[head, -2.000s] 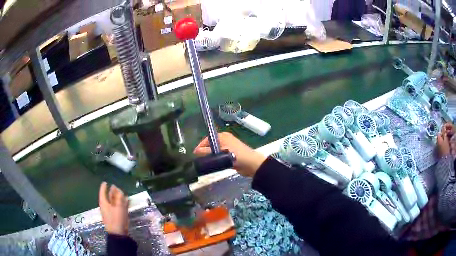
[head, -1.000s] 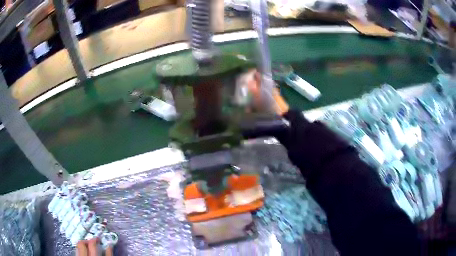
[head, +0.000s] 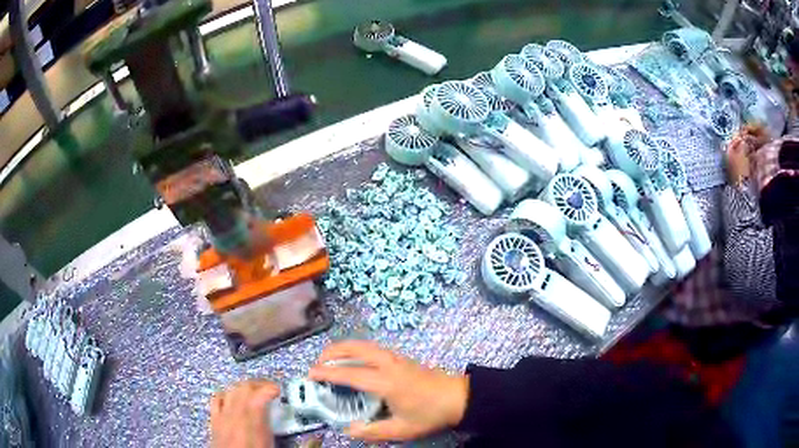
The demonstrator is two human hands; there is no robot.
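A mint fan unit (head: 302, 404) lies low in front of the press, near the bottom edge. My right hand (head: 394, 391) grips its round spoked head from above. My left hand (head: 243, 415) holds the handle end and is partly cut off by the lower edge. The dark green press (head: 188, 144) stands above left. Its orange fixture (head: 263, 265) with pale pads sits on a metal base, with no fan in it. A loose heap of small mint fittings (head: 394, 249) lies right of the fixture.
Part-assembled fans (head: 574, 197) are piled on the right. Handle shells (head: 63, 357) stand in a row at far left. Bubble wrap (head: 153, 350) covers the bench. A fan (head: 399, 47) lies on the green conveyor (head: 324, 87) behind. A co-worker's hand (head: 745, 149) shows at far right.
My right hand has left the press lever and come down to the bench. My left hand has come in from the handle shells on the left. The view has swung right and down.
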